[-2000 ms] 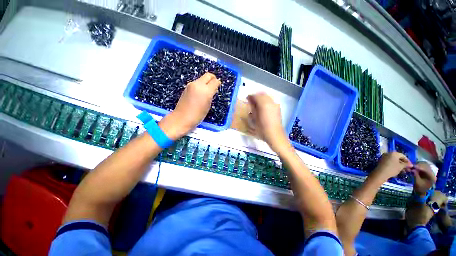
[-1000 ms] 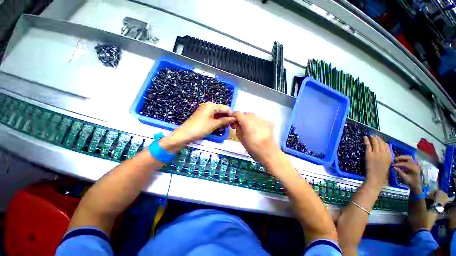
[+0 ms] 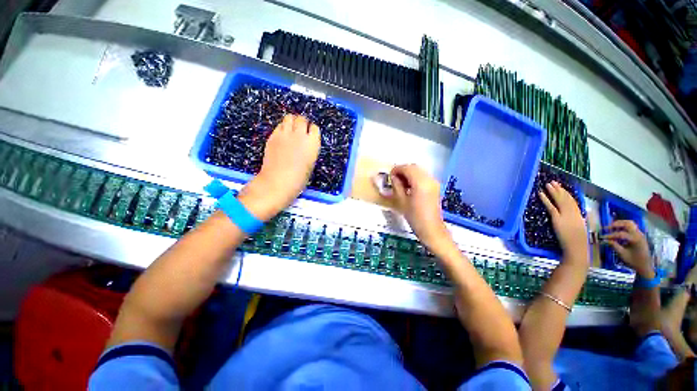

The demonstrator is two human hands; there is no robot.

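Note:
My left hand (image 3: pixel 290 159), with a bright blue band on the wrist, reaches into the full blue parts bin (image 3: pixel 202 149). Its fingertips are down on the heap of dark capacitors (image 3: pixel 248 126); whether they grip one cannot be made out. My right hand (image 3: pixel 416 197) is over the tan pad (image 3: pixel 367 172), to the right of that bin, with fingers bent together beside a small whitish ring (image 3: pixel 382 183). Whether it holds a part cannot be told. Green circuit boards (image 3: pixel 306 240) lie in a long row along the conveyor, below both hands.
A tilted blue bin (image 3: pixel 493 164) with few parts stands right of my right hand. Behind are a black slotted rack (image 3: pixel 344 72), upright green-edged panels (image 3: pixel 535 114) and a metal bracket (image 3: pixel 197 24). A parts bag (image 3: pixel 151 69) lies far left. Another person's hand (image 3: pixel 565 218) is in a bin at right.
My hands were together at the full bin's lower right corner a second ago. They have parted: the left went up into the heap, the right moved right over the tan pad.

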